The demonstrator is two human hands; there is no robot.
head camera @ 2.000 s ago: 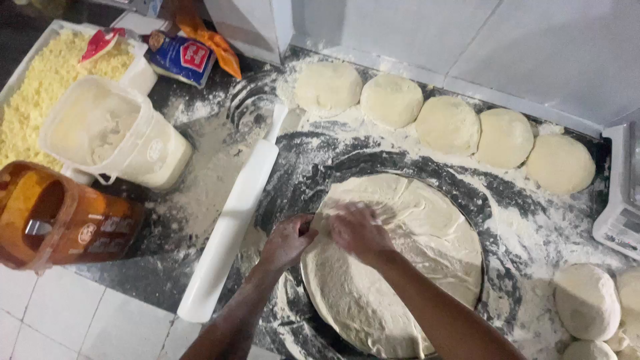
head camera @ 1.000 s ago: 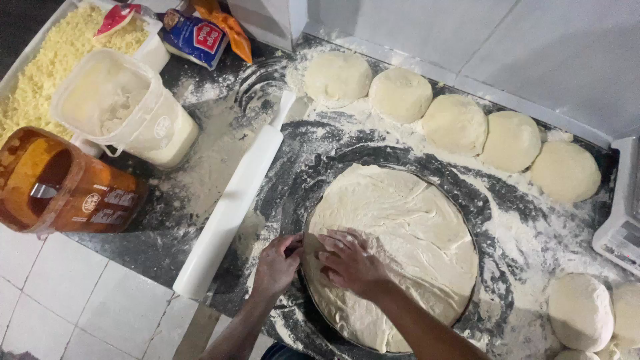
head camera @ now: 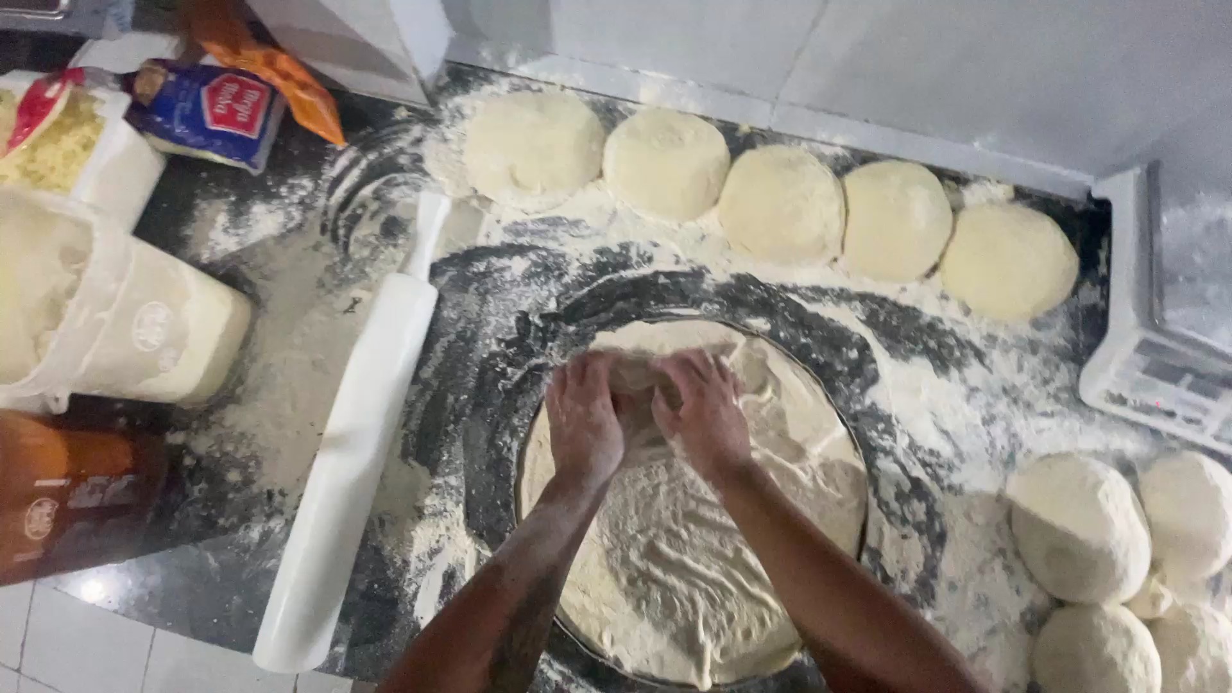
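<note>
A wide round sheet of dough (head camera: 664,568) lies wrinkled over a round pan, whose dark thin rim (head camera: 863,539) shows at the right. My left hand (head camera: 584,414) presses on the upper left of the dough, fingers bent. Close beside it, my right hand (head camera: 703,409) rests on the upper middle, fingers curled at the dough. Whether either hand pinches the dough between its fingers is hidden. A white rolling pin (head camera: 361,433) lies on the floured dark counter (head camera: 452,385), left of my left hand and apart from it.
Several dough balls (head camera: 782,204) line the wall, and more (head camera: 1080,527) sit at the lower right. A flour tub (head camera: 183,332), an orange container (head camera: 77,496), a tub of shredded cheese (head camera: 125,173) and a blue packet (head camera: 207,111) stand left. A clear-and-gray plastic device (head camera: 1155,375) is at right.
Both hands have moved from the dough's left side toward its upper part. The dough surface shows more wrinkles than one second ago. The view has shifted closer.
</note>
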